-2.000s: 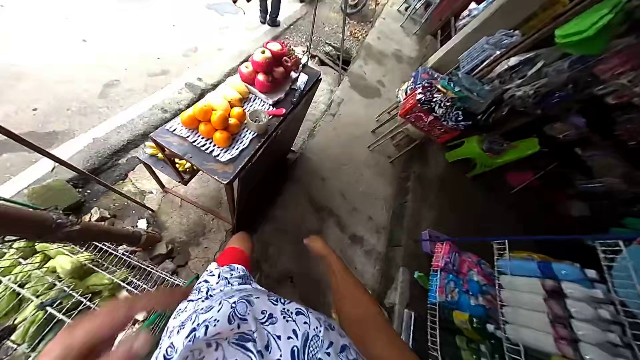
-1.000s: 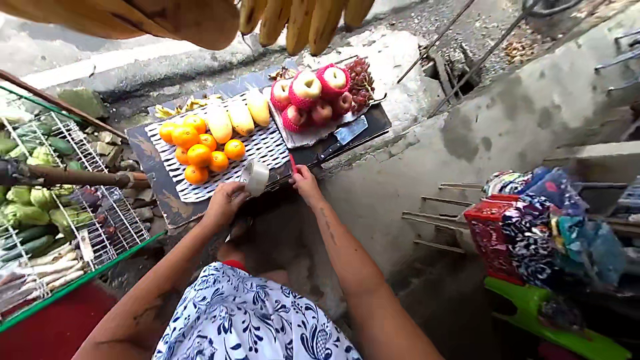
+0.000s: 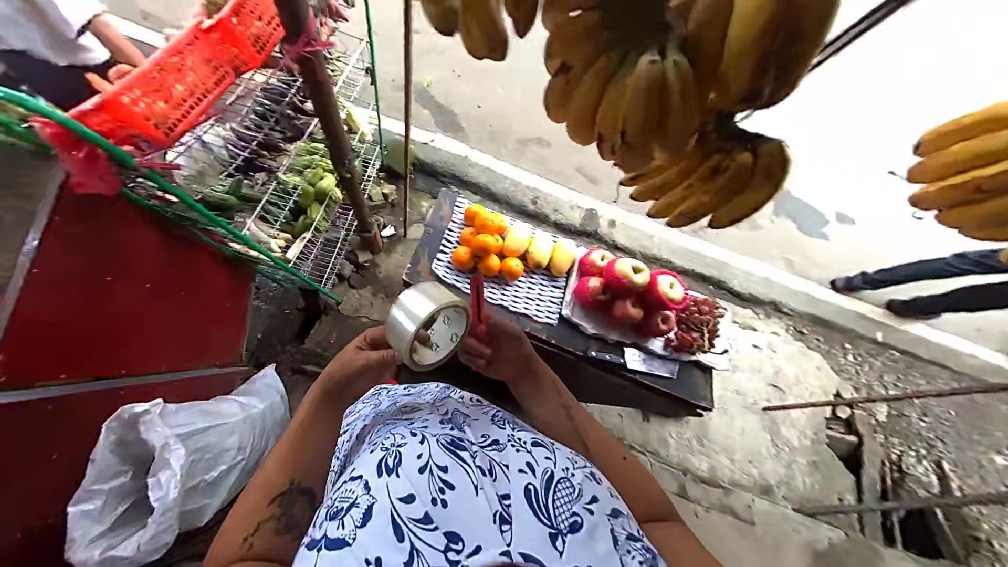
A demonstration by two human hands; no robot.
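Observation:
My left hand (image 3: 364,362) holds a wide roll of clear packing tape (image 3: 408,319) by its lower left side, in front of my body. Close beside it, my right hand (image 3: 498,346) grips a red-handled tool (image 3: 477,305), perhaps a cutter, pointing up. Just beyond both hands is a dark low table (image 3: 543,335). On it lie oranges (image 3: 483,245) and yellow mangoes (image 3: 539,250) on white foam netting, apples (image 3: 626,274) partly in pink foam nets, and red grapes (image 3: 697,323). A knife with a wide blade (image 3: 650,362) rests at the near edge.
Banana bunches (image 3: 646,102) hang overhead. At left stand a wire rack of vegetables (image 3: 315,189), a rusty pole (image 3: 335,134), a red plastic basket (image 3: 177,83) and a white sack (image 3: 189,465). A person's arm shows behind the basket; another person's legs (image 3: 929,287) are on the road.
Two seconds ago my hands were empty and apart; one second ago they were at the table's edge with the tape and red tool. Now both are held nearer my body. The view has swung left.

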